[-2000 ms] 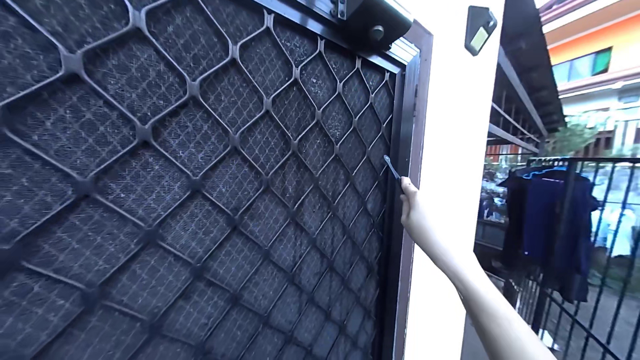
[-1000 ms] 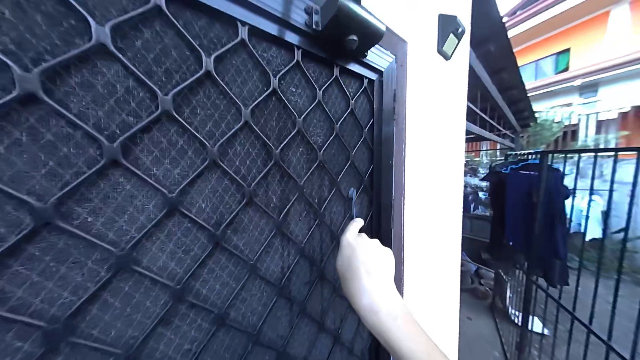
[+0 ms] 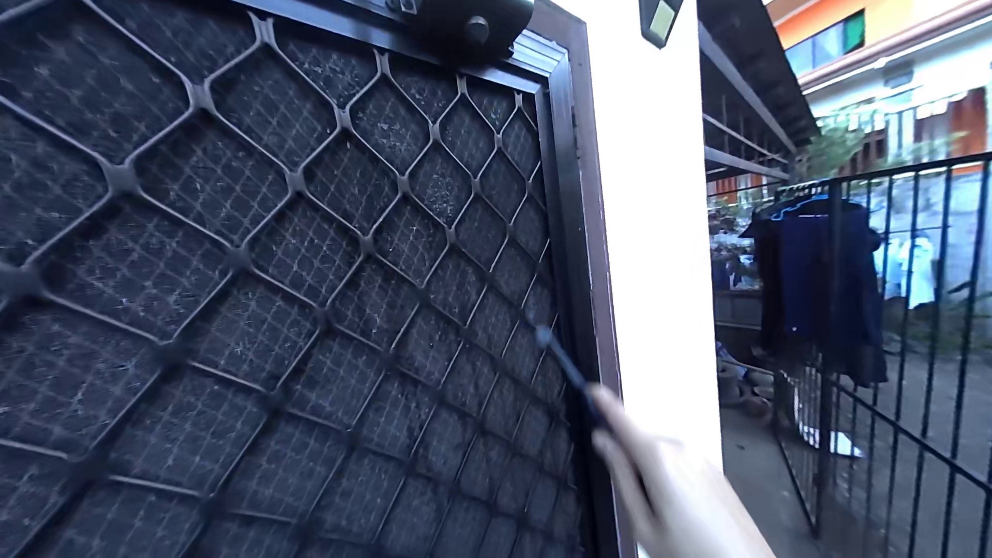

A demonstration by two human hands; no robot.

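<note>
My right hand (image 3: 659, 473) comes in from the lower right, blurred, its fingers closed on a small thin dark tool with a paler bluish tip, perhaps a small brush (image 3: 564, 360). The tip is at the right part of a dark screen door with a diamond-pattern metal grille (image 3: 366, 245), close to the door's frame (image 3: 570, 232); contact cannot be told. Fine mesh behind the grille bears pale dust or fibres. My left hand is out of view.
A black door closer (image 3: 465, 31) is mounted at the door's top. Right of the brown jamb stands a white wall (image 3: 655, 232) bearing a small dark fixture (image 3: 660, 22). Farther right, dark clothes (image 3: 821, 279) hang at a black metal fence (image 3: 914, 310).
My right hand has gone from beside the door's edge to over the grille, then back toward the edge and lower, still holding the tool.
</note>
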